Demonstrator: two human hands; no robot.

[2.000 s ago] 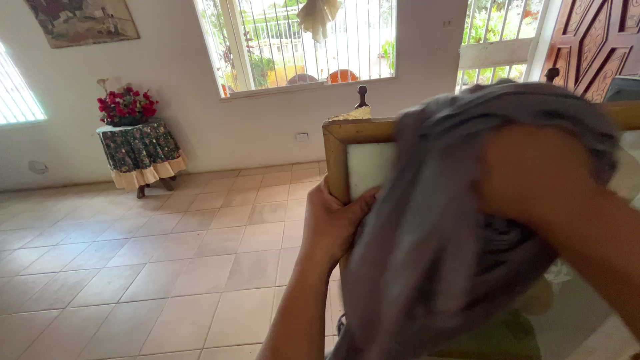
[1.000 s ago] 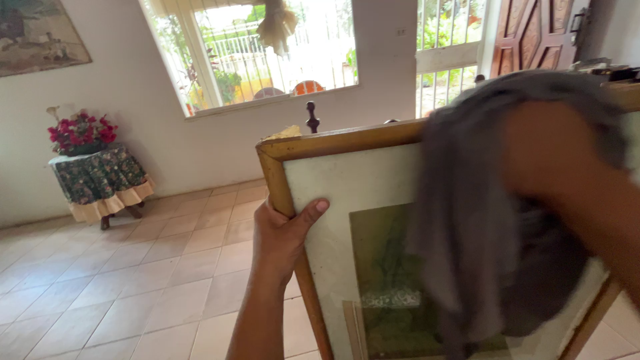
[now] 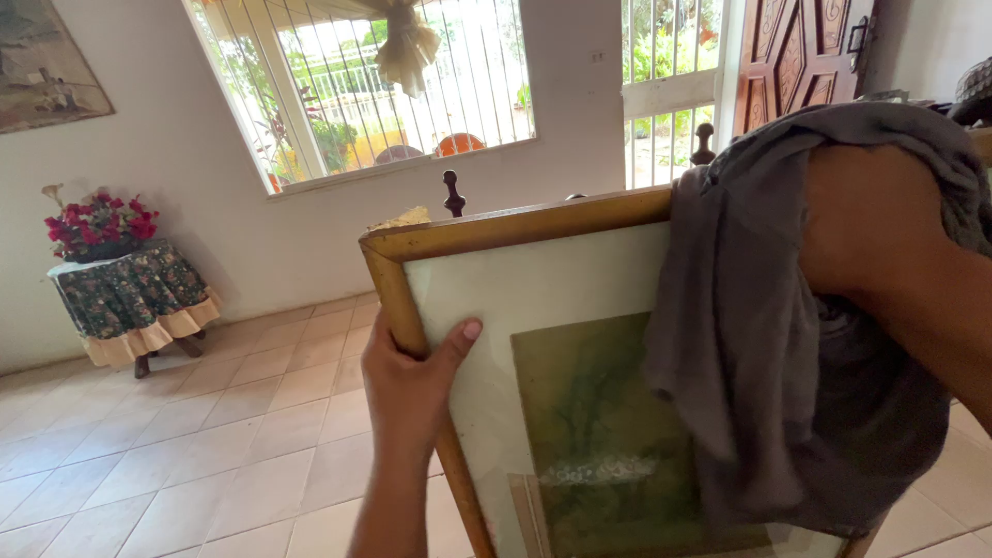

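Observation:
A framed picture (image 3: 604,387) with a gold-brown wooden frame, a pale mat and a dark green image stands tilted before me, its lower edge out of view. My left hand (image 3: 415,372) grips the frame's left side, thumb over the front and fingers behind. At the upper right, my right hand (image 3: 872,217) is on a dark grey cloth (image 3: 744,325), bunched over the top rail and hanging down across the picture's right part. The cloth hides the fingers of that hand.
Dark turned wooden finials (image 3: 452,194) rise behind the frame. A small round table with a floral cloth (image 3: 128,294) and a flower arrangement (image 3: 101,225) stands by the left wall. Beyond are a barred window (image 3: 403,85), a carved wooden door (image 3: 798,54) and tiled floor (image 3: 248,449).
Two seconds ago the cloth covered more of the picture's left side; it now lies farther right with my right hand. My left hand still holds the frame's left side.

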